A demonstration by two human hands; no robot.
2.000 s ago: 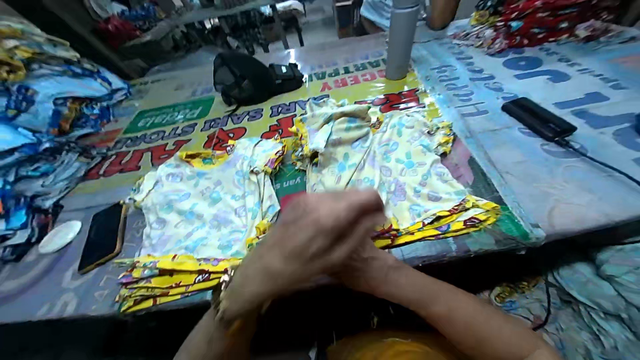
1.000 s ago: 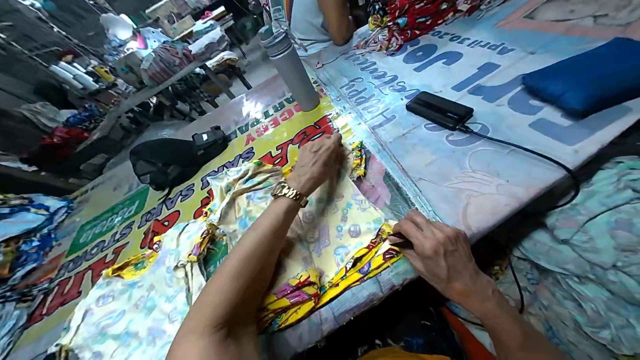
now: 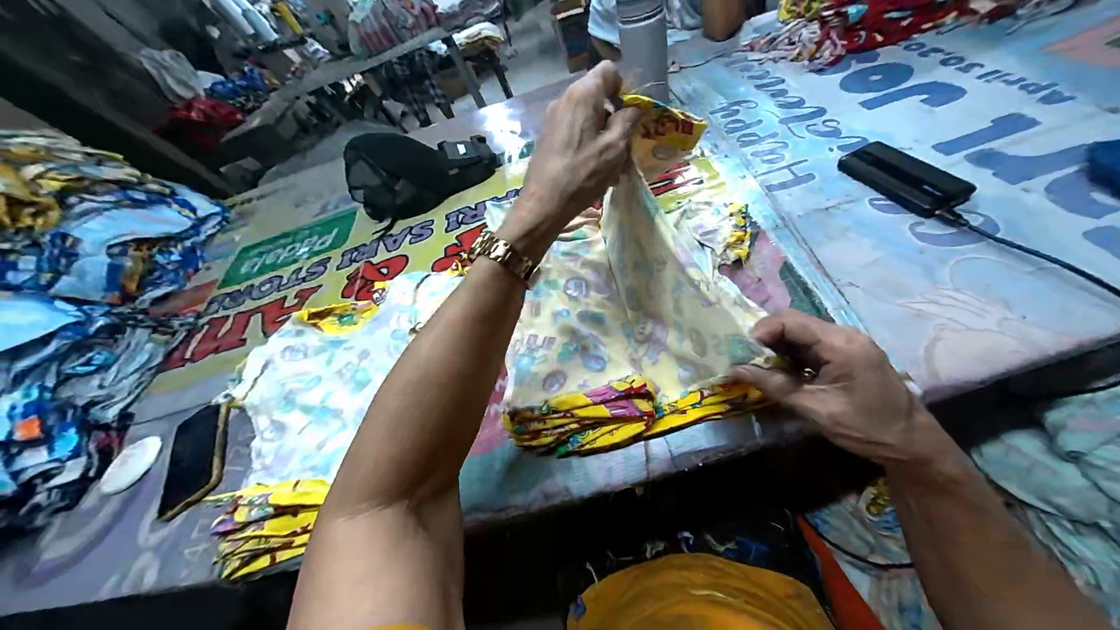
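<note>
My left hand, with a gold bracelet at its wrist, pinches and lifts the yellow-trimmed edge of a small printed garment. The raised cloth hangs in a fold down to my right hand, whose fingers grip the garment's lower corner beside its yellow patterned hem. Beneath it lies a stack of similar garments with yellow hems layered at the table's front edge. A second stack of pale printed garments with yellow trim lies to the left, partly hidden by my left forearm.
On the banner-covered table are a black power bank with a cable, a smartphone, a white disc, a black bag and a grey bottle. Blue cloth is heaped at left. Behind the bottle a person's arm shows.
My left hand, which lay on the cloth a second ago, has risen with the garment's edge. My right hand remains at the hem corner. The view has swung back to the left.
</note>
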